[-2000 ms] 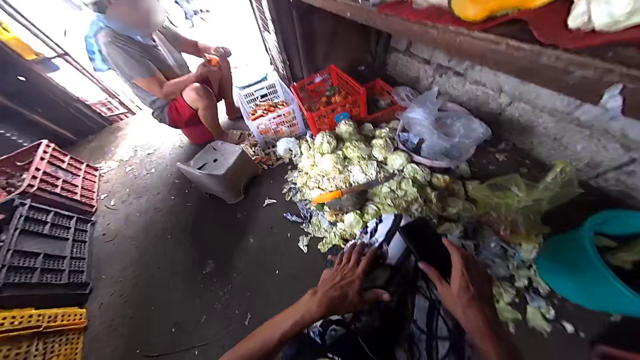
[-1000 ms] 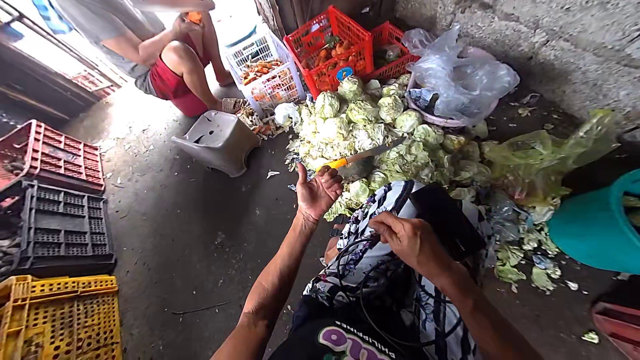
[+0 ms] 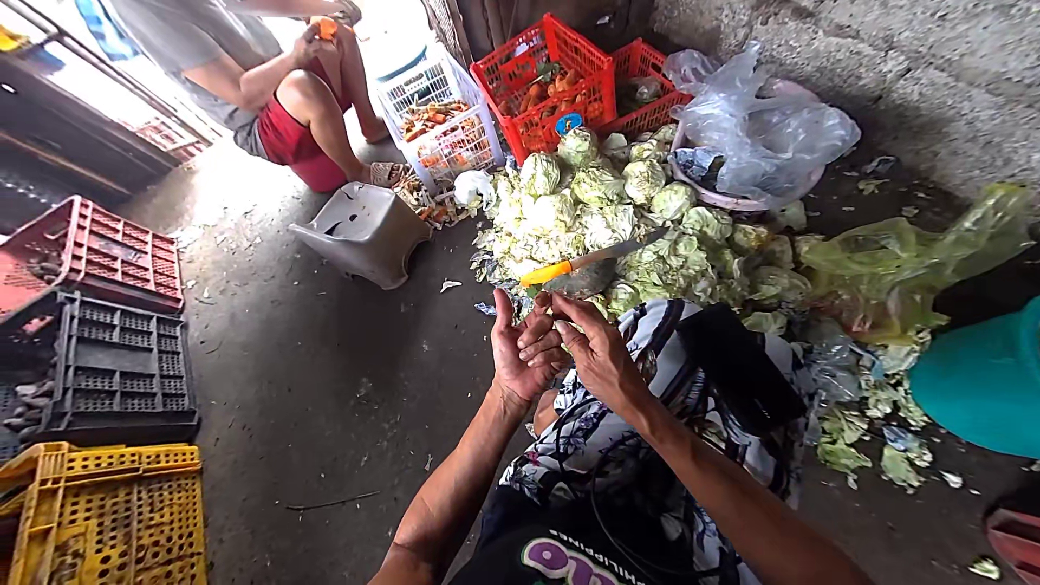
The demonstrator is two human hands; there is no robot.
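Note:
My left hand (image 3: 528, 349) is raised palm up over my lap, thumb out and fingers curled. The fingertips of my right hand (image 3: 597, 345) touch its fingers; whether a small thing is pinched between them, I cannot tell. A knife with a yellow-orange handle (image 3: 546, 274) lies just beyond the hands on a heap of cabbages (image 3: 597, 187) and trimmed leaves. A black rectangular object (image 3: 739, 370) rests on my thigh, on patterned cloth (image 3: 662, 325). A thin black cord (image 3: 597, 487) loops over my lap.
A grey plastic stool (image 3: 366, 231) stands ahead left, near a seated person (image 3: 268, 89) holding something orange. White (image 3: 459, 146) and red crates (image 3: 528, 134) hold orange vegetables. Red, black (image 3: 122, 370) and yellow crates (image 3: 122, 520) line the left. A basin under plastic bags (image 3: 756, 130) and a teal tub (image 3: 983, 378) are right.
My right hand has left the black object, where it was two seconds ago, and now meets my left hand. My left hand, open and apart one second ago, has curled its fingers.

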